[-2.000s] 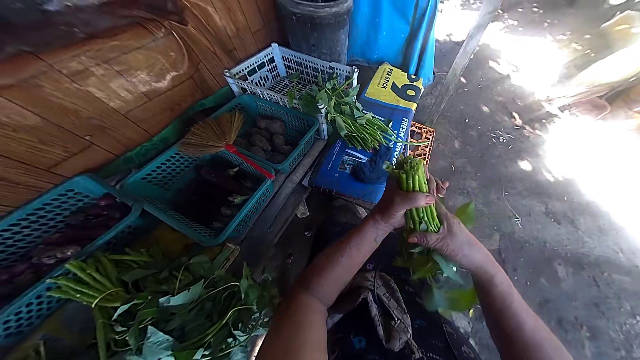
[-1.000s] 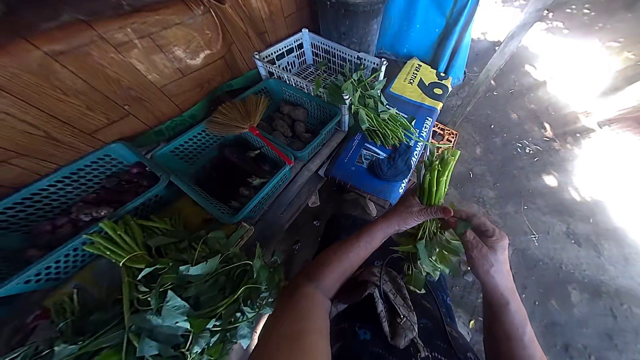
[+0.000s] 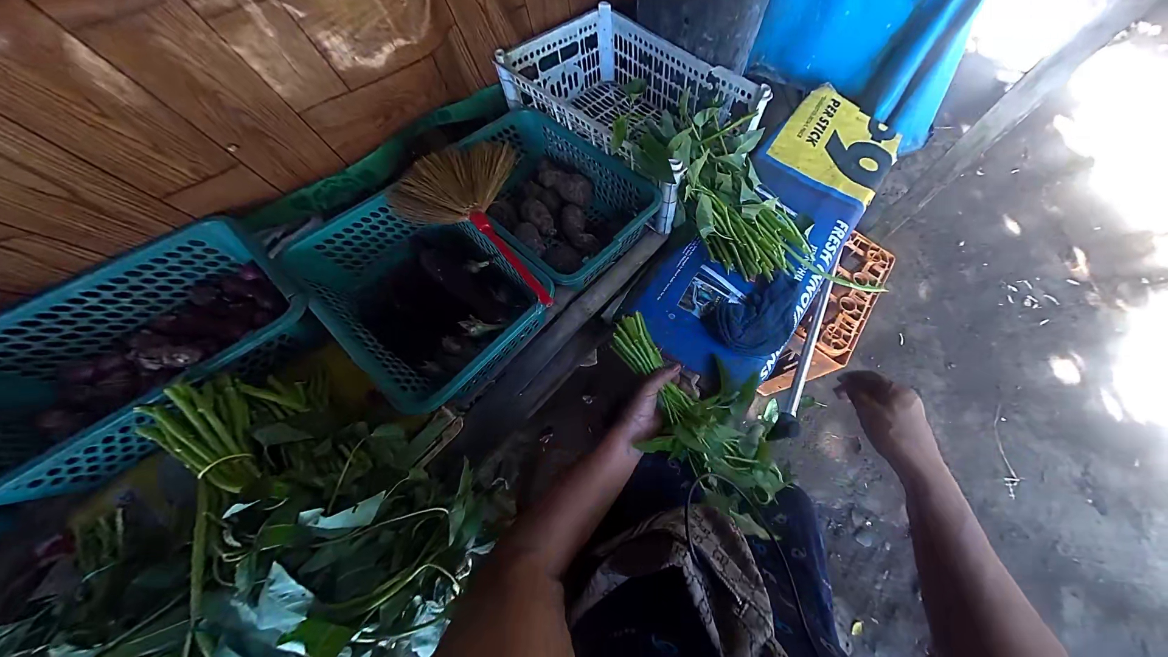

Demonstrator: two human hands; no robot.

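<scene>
My left hand (image 3: 650,408) is closed around the stems of a bunch of leafy greens (image 3: 712,438), cut ends pointing up and left, leaves hanging over my lap. To the right, apart from the bunch, is my right hand (image 3: 874,401); its fingers are curled, and whether they hold anything small cannot be made out. Another bunch of greens (image 3: 748,228) rests on a blue box (image 3: 675,292) beside a dark bundle of cord or cloth (image 3: 756,318). Many leafy stems (image 3: 356,520) lie at the lower left, among them a tied bunch (image 3: 214,433).
Teal plastic baskets hold red onions (image 3: 182,333), eggplants (image 3: 447,292) and brown root vegetables (image 3: 557,205). A straw brush (image 3: 456,182) lies across two baskets. Behind stands a white crate (image 3: 584,68); an orange crate (image 3: 849,301) is beyond the box. A woven wall (image 3: 182,109) borders the left.
My hands, both at the bunch in the earlier frames, are now apart: the right one has moved off to the right. The bunch, upright before, now tilts to the left in my left hand.
</scene>
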